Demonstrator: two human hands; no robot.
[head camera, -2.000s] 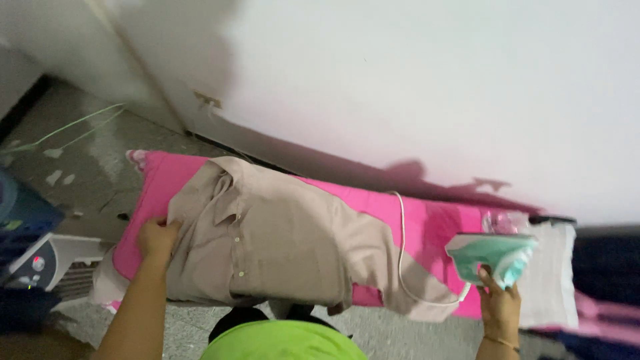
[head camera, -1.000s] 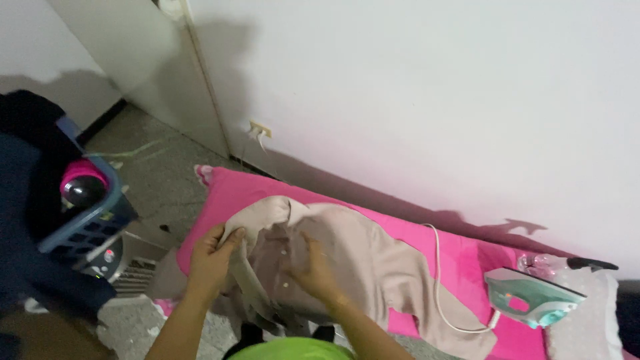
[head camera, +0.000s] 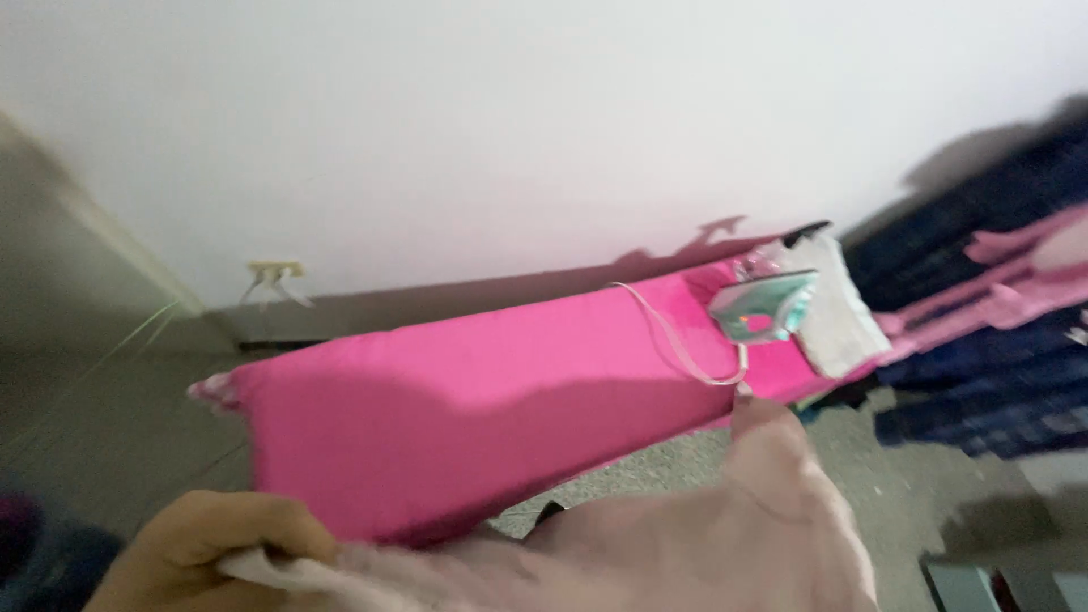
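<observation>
My left hand (head camera: 229, 544), at the lower left, grips the edge of a beige button-up shirt (head camera: 663, 544). The shirt is lifted off the pink-covered ironing board (head camera: 476, 365) and hangs blurred in front of its near edge. My right hand is not visible; the frame's lower edge or the cloth hides it. A green and white clothes iron (head camera: 765, 306) stands at the board's right end, on its heel or side, I cannot tell which. Its white cord (head camera: 667, 331) loops over the board and down near a tip of the shirt.
A white cloth (head camera: 837, 314) covers the board's right end. The board stands along a white wall (head camera: 544, 144) with a power outlet (head camera: 276, 270) low on the left. Dark blue and pink garments (head camera: 1020, 289) hang at the right. A small part of a dark object shows at the lower left.
The shirt lay on the board earlier and is now raised off it, toward me. Both hands showed on the shirt one second ago; only the left shows now. The iron was let go after the oldest frame.
</observation>
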